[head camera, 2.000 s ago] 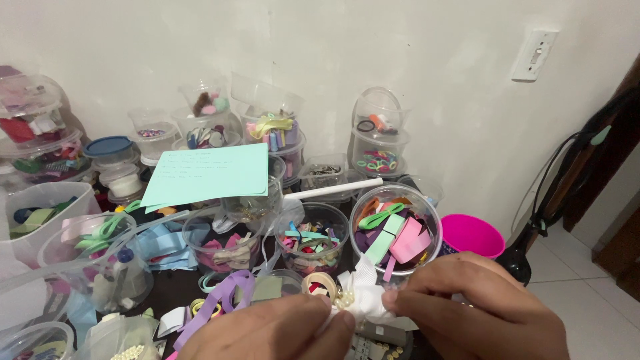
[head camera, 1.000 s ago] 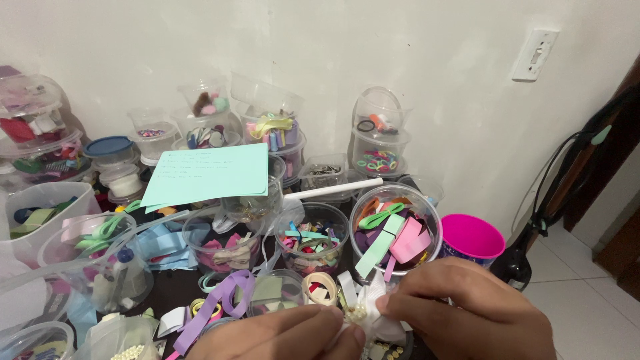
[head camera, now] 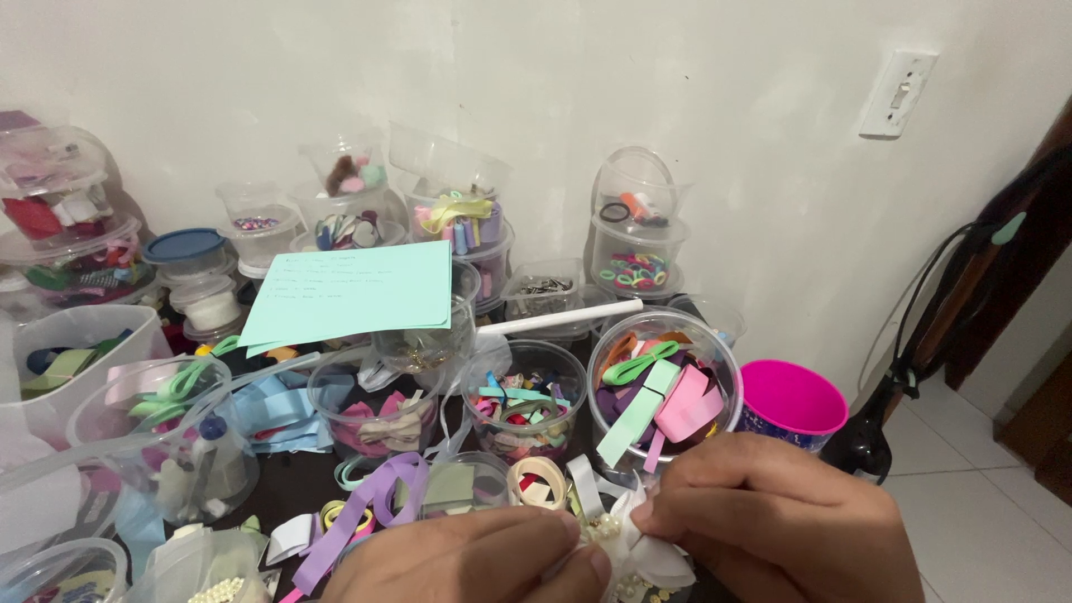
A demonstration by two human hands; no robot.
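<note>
At the bottom centre, a white ribbon bow (head camera: 662, 563) with a cluster of pearl beads (head camera: 603, 528) is held between both hands. My left hand (head camera: 477, 553) pinches its left side near the beads, thumb and fingers together. The fingertips of my right hand (head camera: 770, 519) grip the white ribbon on the right side. Just behind the hands lie a roll of cream ribbon (head camera: 537, 482) and a loop of lilac ribbon (head camera: 360, 511). The lower part of the bow is partly hidden by the fingers.
Clear tubs of ribbon scraps (head camera: 524, 402) surround the hands. A round tub of ribbons (head camera: 735, 377) and a magenta bucket (head camera: 791, 398) stand behind my right hand. Mint paper with handwriting (head camera: 360, 293) rests on tubs; a white stick (head camera: 561, 318) lies beside it. A dark bottle (head camera: 863, 444) stands right.
Both hands stay at the bow and shift slightly. The white ribbon loop, upright between the hands two seconds ago, now shows lower, with a loop spread below my right fingertips.
</note>
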